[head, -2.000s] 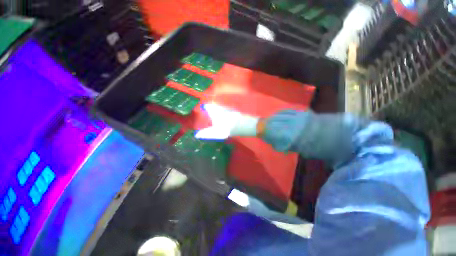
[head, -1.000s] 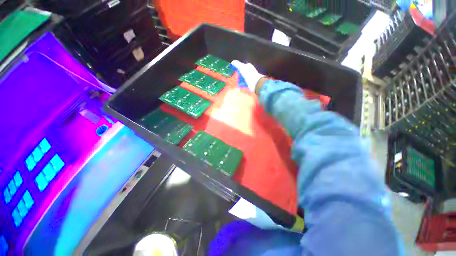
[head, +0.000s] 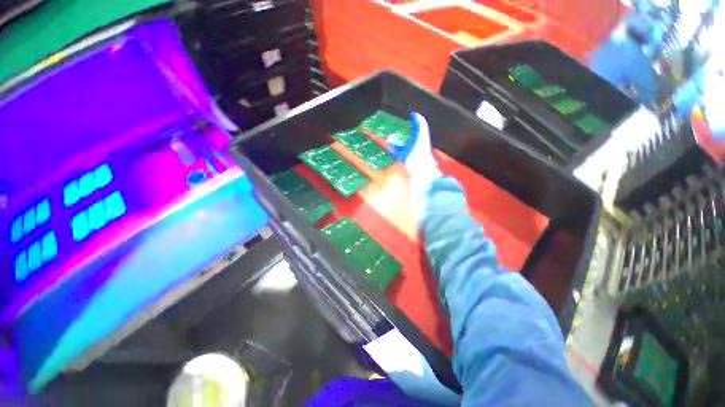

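Observation:
Green circuit board panels [head: 334, 169] lie in a row on the red liner [head: 497, 207] of a large black tote [head: 517, 155]. Another panel [head: 360, 253] lies nearer its front left side. My right hand [head: 415, 151], in a pale glove with blue fingertips, reaches into the tote. Its fingers are at the right edge of the farthest panel [head: 383, 125]; whether they grip it or only touch it cannot be told. My left hand is not in view.
The purple-lit station [head: 151, 222] at left holds glowing cyan board groups [head: 87, 183]. Black totes [head: 246, 48] are stacked behind. Another black tote [head: 469, 87] with boards stands behind right, beside orange-red crates [head: 358, 40]. A person's blue sleeve [head: 628, 67] shows top right. A stool [head: 208, 383] is below.
The view has turned, shifting the tote right. My right hand has gone from blurred over the tote's middle to the farthest panel's right edge, where it was one second ago too.

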